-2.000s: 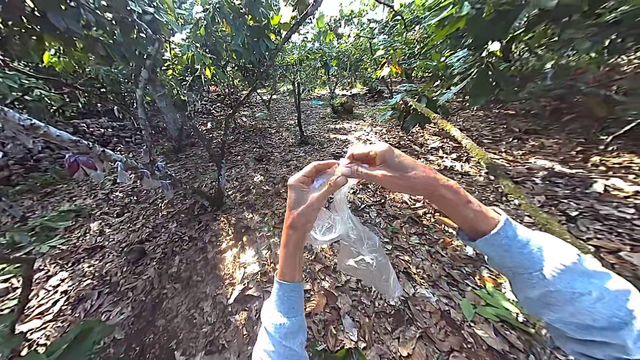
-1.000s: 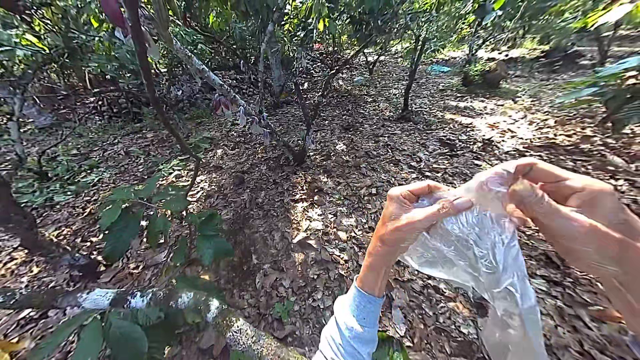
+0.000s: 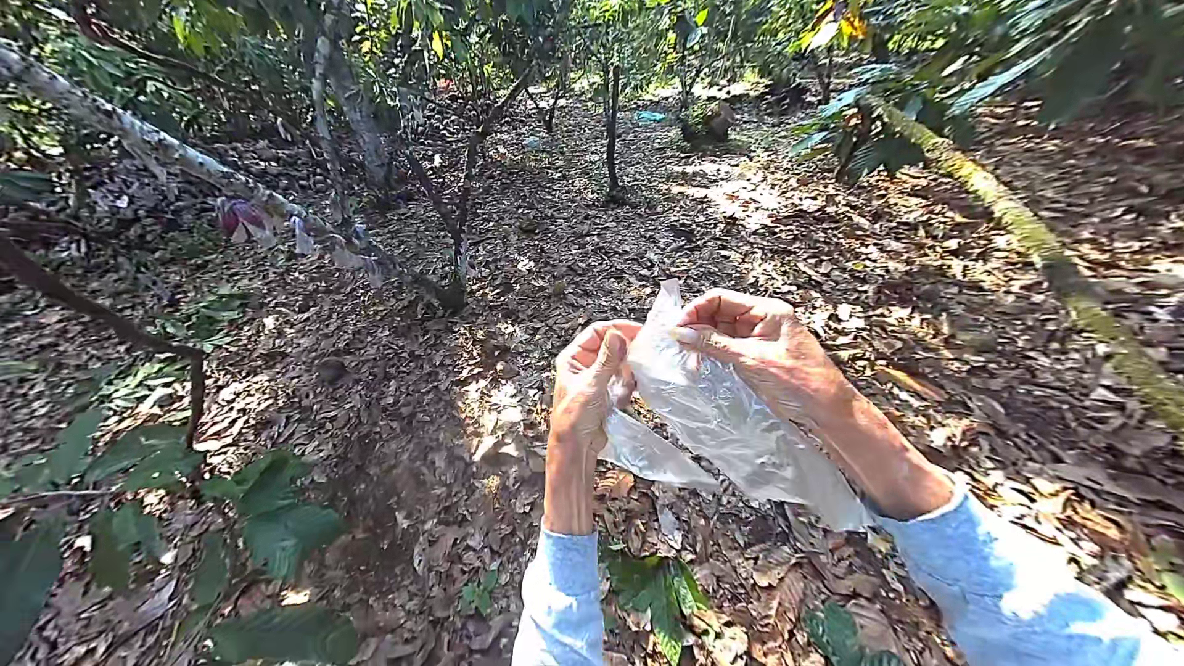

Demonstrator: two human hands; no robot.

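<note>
A clear plastic bag (image 3: pixel 731 425) hangs between my two hands, crumpled and slanting down to the right. My left hand (image 3: pixel 592 379) pinches its upper left part between thumb and fingers. Close beside it, my right hand (image 3: pixel 758 347) grips the bag near its top, with thumb and forefinger together and a small tip of plastic standing up above them. The lower end of the bag reaches toward my right wrist. Whether the bag's mouth is parted cannot be made out.
Dry leaf litter (image 3: pixel 388 370) covers the ground. A pale leaning trunk (image 3: pixel 185 157) with a reddish pod (image 3: pixel 242 217) crosses at left, near a thin dark branch (image 3: pixel 102 319) and low green leaves (image 3: pixel 287 518). A mossy trunk (image 3: pixel 1045 240) slants at right. Slim trees stand ahead.
The view has swung left and back again. My hands, wider apart one second ago with the bag spread between them, are now closer together, and the bag is more bunched.
</note>
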